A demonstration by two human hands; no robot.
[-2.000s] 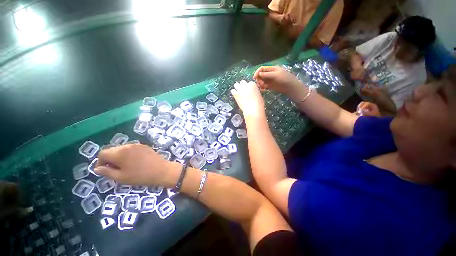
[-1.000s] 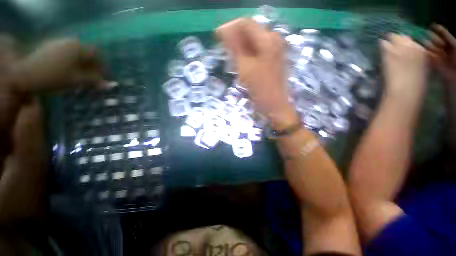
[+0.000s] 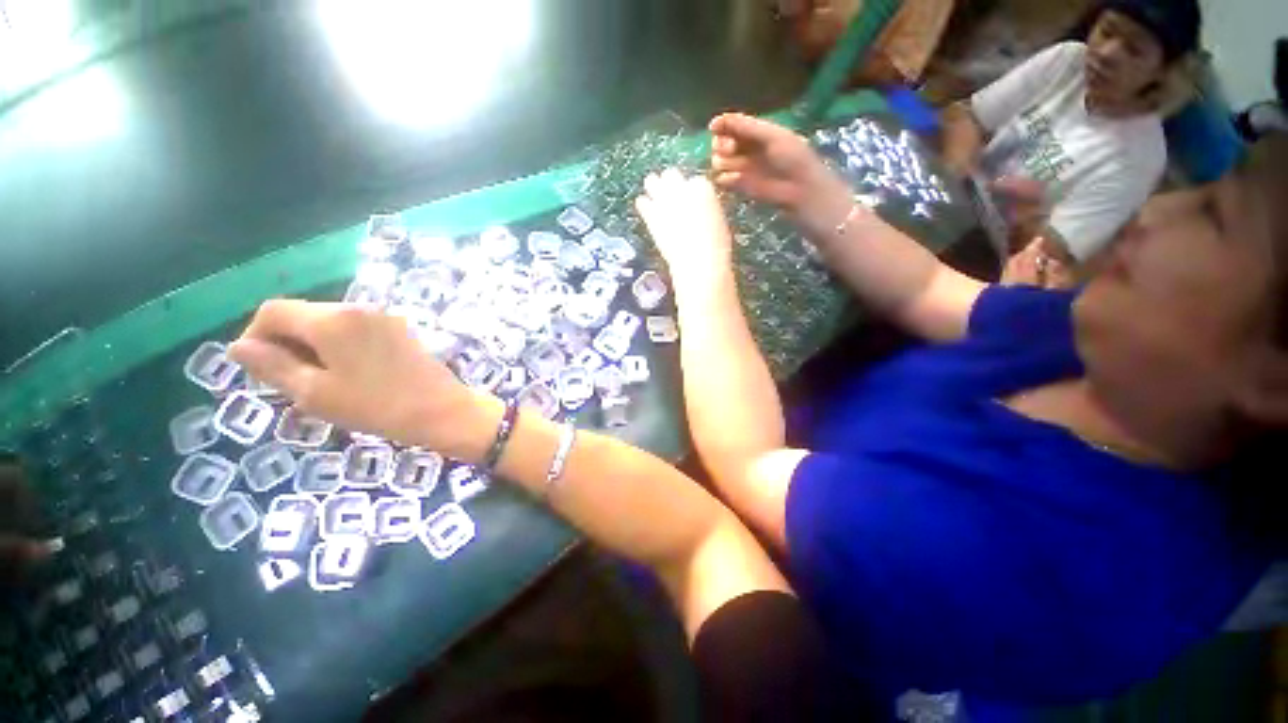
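Many pale, clear rounded-square housings [image 3: 346,516] lie in a loose pile on the dark green bench. My right hand [image 3: 332,360], with two bracelets at the wrist, is over the left part of the pile. Its fingers are curled down, and whether they hold anything is hidden. A dark, blurred shape at the far left edge looks like part of my left hand [image 3: 20,530], cut off by the frame, beside a clear pocketed tray [image 3: 102,607]. Rows of small dark parts with whitish squares sit in that tray at the lower left.
A neighbour in a blue shirt [image 3: 989,523] sits close on the right, both hands over another pocketed tray [image 3: 791,290]. Small pale pieces [image 3: 883,167] lie beyond it. Another person in white [image 3: 1081,141] sits farther off. A green edge strip [image 3: 184,311] borders the shiny dark belt [image 3: 269,170].
The view swung down and left over the left tray, then back toward the neighbour. My right hand was over the pile in each frame. My left hand showed more one second ago.
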